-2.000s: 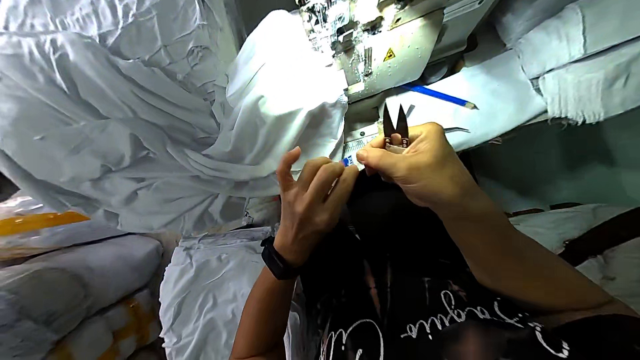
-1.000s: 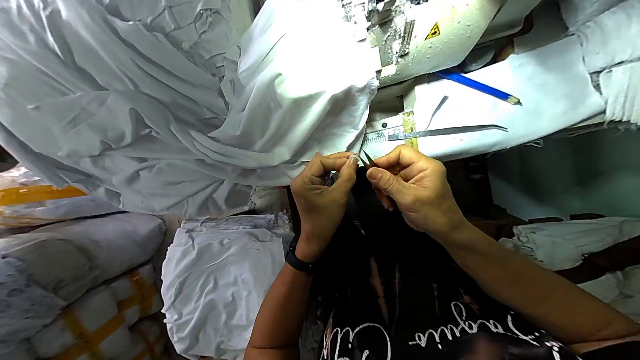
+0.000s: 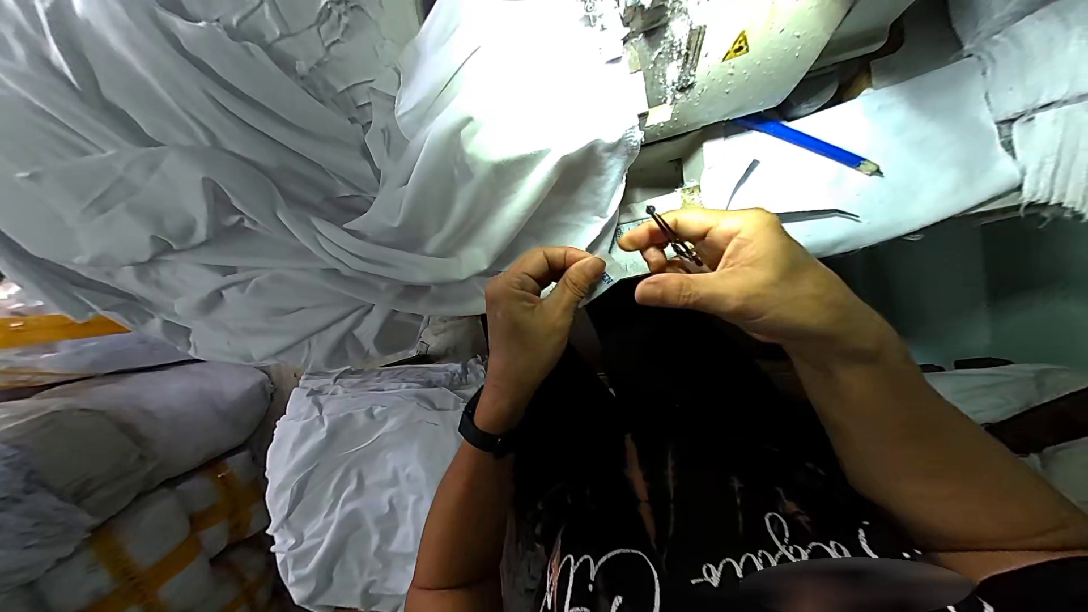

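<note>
A small white label [image 3: 605,279] with blue print is pinched between the thumb and forefinger of my left hand [image 3: 537,314]. To its right, my right hand [image 3: 739,272] holds dark thread snips [image 3: 673,236] within its fingers, with the thumb held apart from them. White fabric [image 3: 510,187] is draped from the sewing machine [image 3: 722,59] down to the left, just beyond my left hand. Tweezers [image 3: 816,215] lie on the white cloth behind my right hand, and a blue pencil [image 3: 807,146] lies above them.
A stack of folded white cloth [image 3: 365,484] stands below the draped fabric. Wrapped bundles with orange tape [image 3: 136,561] are piled at the lower left. More folded white fabric [image 3: 1033,76] lies at the upper right. The machine's edge overhangs the work surface.
My right hand has drawn away from my left hand; a second ago they were close together at the snips. The snips, blades up two seconds ago, now lie slanted within my right hand's fingers.
</note>
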